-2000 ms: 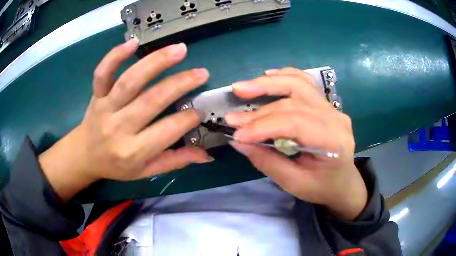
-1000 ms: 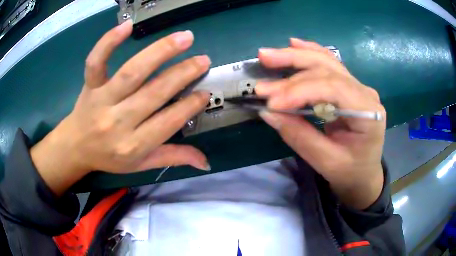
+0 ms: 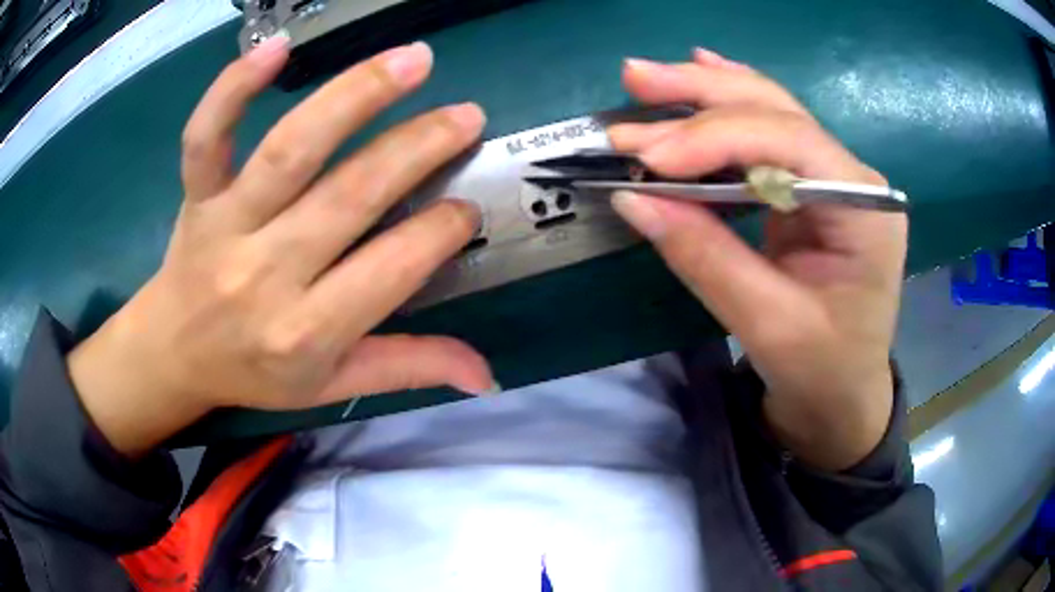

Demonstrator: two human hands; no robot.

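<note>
A silver-grey fixture plate lies on the green surface in front of me, with engraved marks and clusters of small holes. My left hand lies over its left end, fingers spread, the index fingertip pressing on the plate by a hole cluster. My right hand holds silver tweezers with a tan band like a pen. Their dark tips are just above a hole cluster near the middle of the plate. The right hand hides the plate's right end. I cannot tell if the tips hold anything.
A thick fixture block lies beyond the plate, cut off by the top edge, the left little fingertip at its near left corner. More metal pieces are at the top left. The green surface has a white stripe. Blue plastic is below right.
The right hand and tweezers have moved up and right, uncovering the plate's middle and engraving. The far block has shifted up and left in view. The left hand stays on the plate.
</note>
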